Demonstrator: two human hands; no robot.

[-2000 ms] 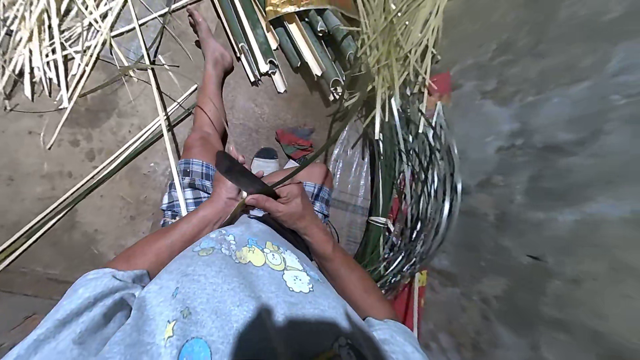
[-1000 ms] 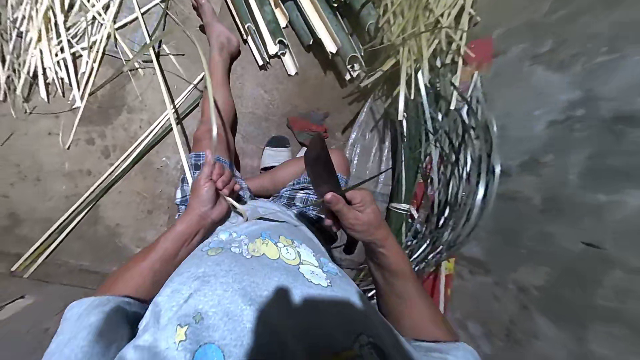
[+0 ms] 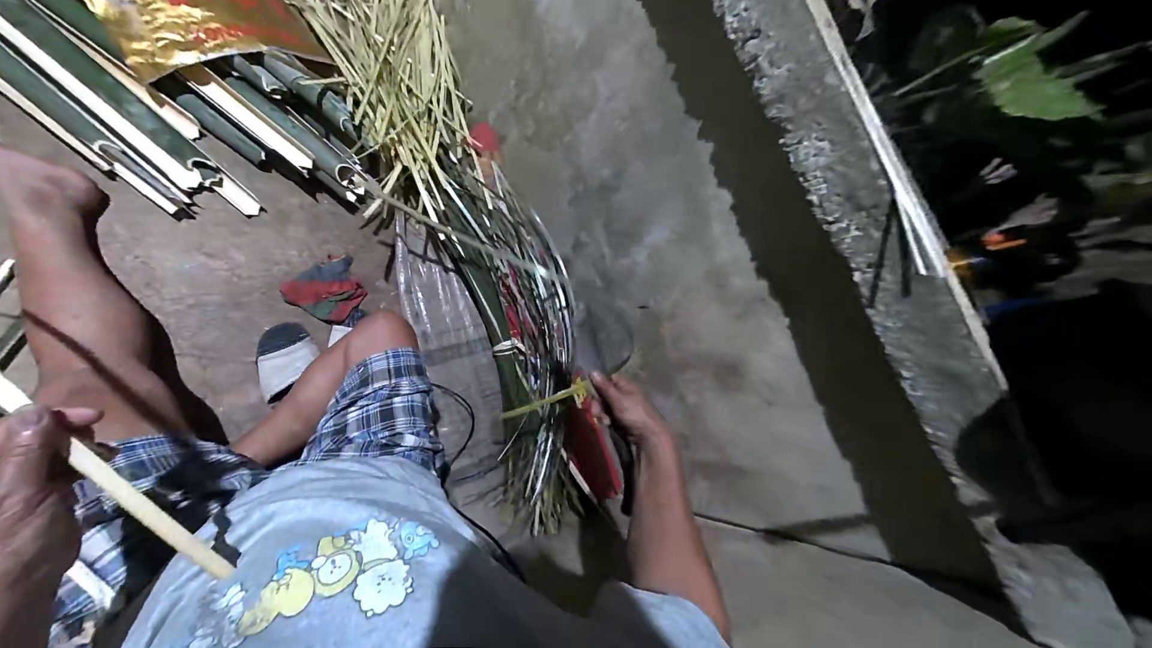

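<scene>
A pale split bamboo strip (image 3: 148,522) is in my left hand (image 3: 40,504) at the left edge, slanting down across the grey shirt. My right hand (image 3: 630,414) is beside the lower part of a curved bundle of thin bamboo strips (image 3: 486,279). A blurred, dark grey knife blade (image 3: 607,335) projects above its fingers, and the handle is mostly hidden. A red object (image 3: 594,454) lies against the bundle just left of that hand. Yellow ties (image 3: 544,400) cross the bundle there, and a pale tie goes around it higher up.
Split green bamboo lengths (image 3: 261,112) lie at the upper left beneath a gold and red sheet (image 3: 207,31). A red and dark cloth (image 3: 326,290) and a grey and black object (image 3: 286,360) rest near my knee. A rough concrete ledge (image 3: 837,216) runs down the right.
My right hand has moved away from my lap to beside the bundle. My left hand, near my lap before, now shows at the left edge with a strip. The view has swung right.
</scene>
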